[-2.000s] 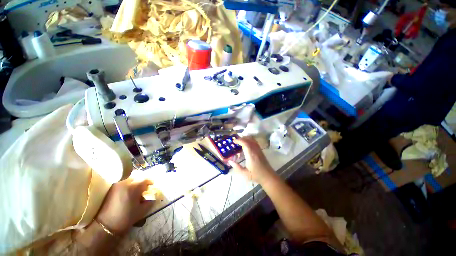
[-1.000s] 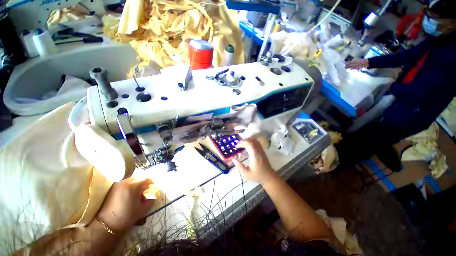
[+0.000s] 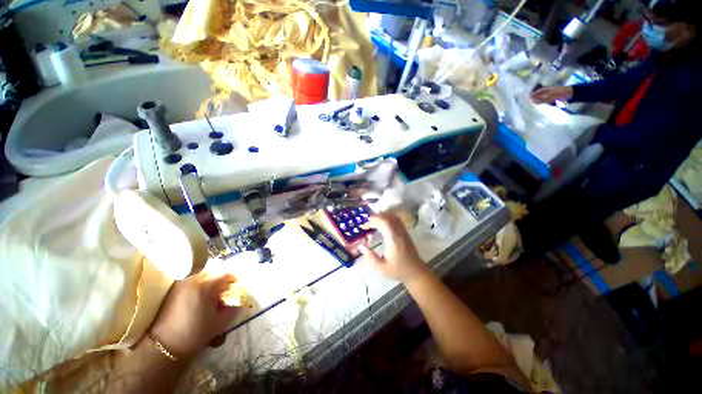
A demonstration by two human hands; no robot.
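Observation:
My left hand (image 3: 196,312) is closed on the edge of the pale yellow fabric (image 3: 69,262), just below the needle area. The fabric spreads left of the white sewing machine (image 3: 308,146). The presser foot and needle area (image 3: 254,242) is partly hidden by metal parts. The red-edged smartphone (image 3: 348,223) lies flat under the machine arm, its screen showing a grid of bright icons. My right hand (image 3: 394,250) is at its right side, fingers apart, a fingertip on or over the screen. Dark thread snips (image 3: 326,243) lie beside the phone, held by neither hand.
A narrow cream strip (image 3: 292,331) hangs near the table's front edge. White scraps (image 3: 436,215) and a small parts tray (image 3: 475,202) are at the right. Behind the machine are a red thread cone (image 3: 310,81), a yellow fabric heap (image 3: 254,42) and a pale bin (image 3: 38,142). A masked person stands at the right.
My hands, the phone and the snips have hardly moved. The person at the right has come further into view, with an arm reaching over the neighbouring table.

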